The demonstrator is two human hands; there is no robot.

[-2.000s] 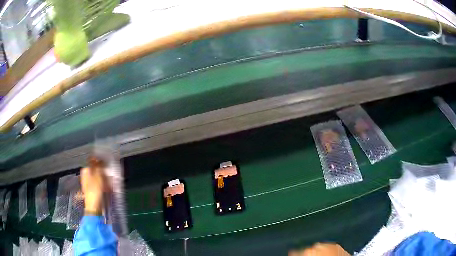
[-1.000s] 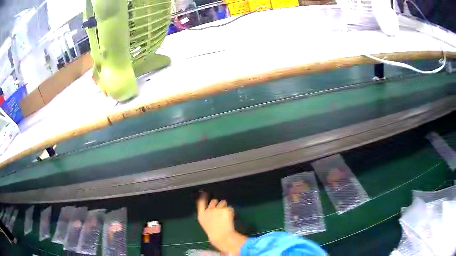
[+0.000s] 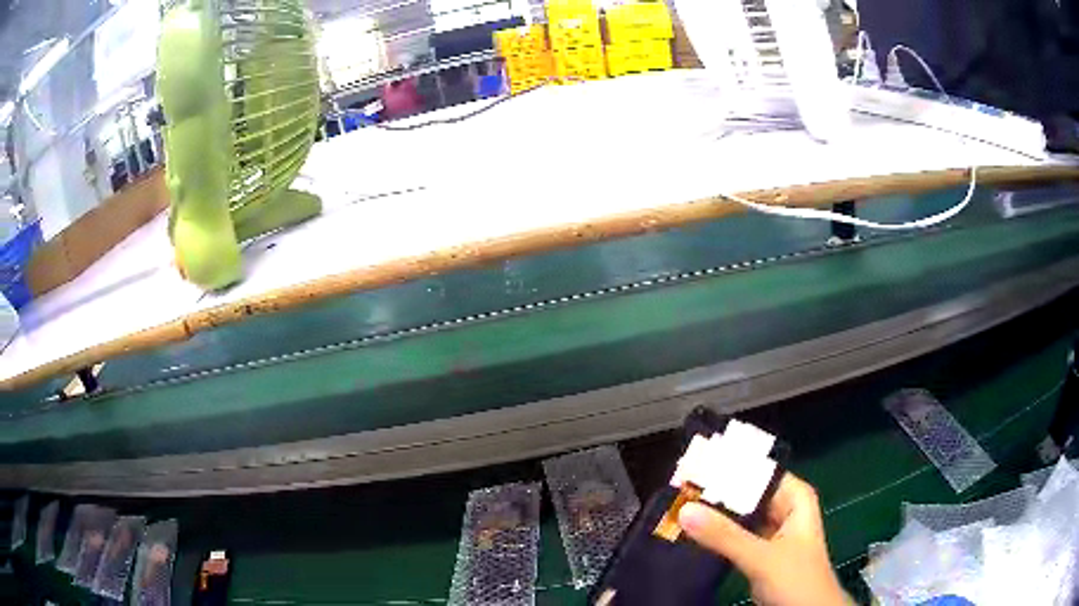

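My right hand (image 3: 775, 547), bare, comes from the lower right edge. It grips a black display module (image 3: 663, 568) by its side, thumb over the orange flex cable, fingers behind. The module is tilted, its white patch facing me, its lower end cut off by the frame. My left hand is not in view. Two filled bubble bags (image 3: 498, 548) lie on the green belt to the left of the held module. A loose black module (image 3: 212, 580) lies further left, cut off by the bottom edge.
Several filled bubble bags (image 3: 118, 553) lie at the belt's left. Another bag (image 3: 941, 440) lies at the right, above a heap of bubble bags (image 3: 958, 550). A raised white shelf (image 3: 497, 166) beyond holds a green fan (image 3: 201, 154), a white fan and yellow bins (image 3: 592, 42).
My right hand has taken a module from the belt and lifted it, moving right. My left hand has left the view. The camera has turned, so the bags on the belt appear further left.
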